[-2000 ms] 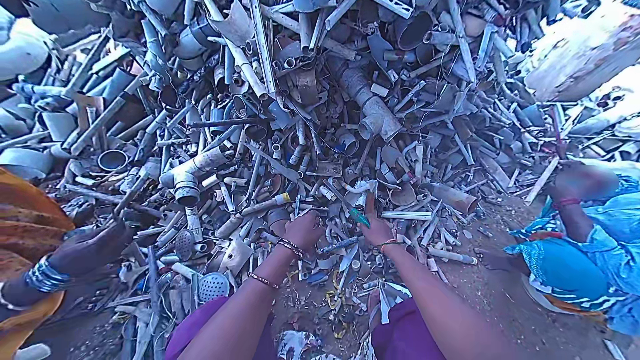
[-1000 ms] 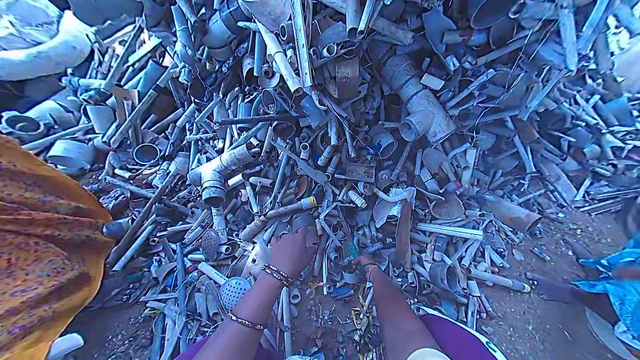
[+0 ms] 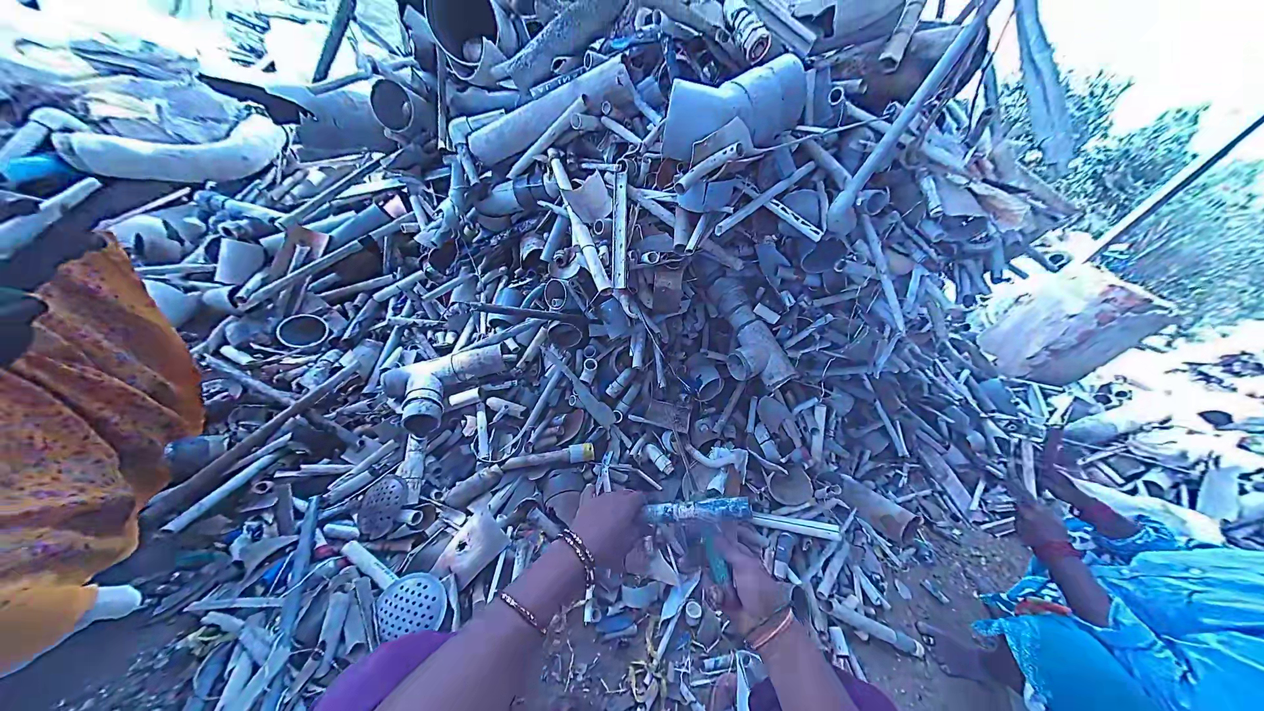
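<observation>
My left hand (image 3: 604, 525) grips one end of a short pale pipe piece (image 3: 699, 510), which lies level in front of me above the scrap. Just to the right and lower, my right hand (image 3: 749, 585) is closed around a green handle (image 3: 715, 555); the rest of that tool is blurred, so its kind cannot be told. The pipe passes above the handle, and whether they touch is unclear. A pipe with a yellow end (image 3: 553, 456) lies beyond my left hand. Nearer me, on the left, rests a round perforated plastic disc (image 3: 411, 606).
A tall heap of scrap plastic pipes and fittings rises ahead, with a tee fitting (image 3: 423, 405) at left centre. One person in orange cloth (image 3: 89, 425) is at the left edge; another in blue clothing (image 3: 1155, 602) sits at the right. A large pale block (image 3: 1071, 321) stands behind.
The pale pipe piece now shows in my left hand. My right hand still has the green handle. The view has tilted up, showing more of the heap's top.
</observation>
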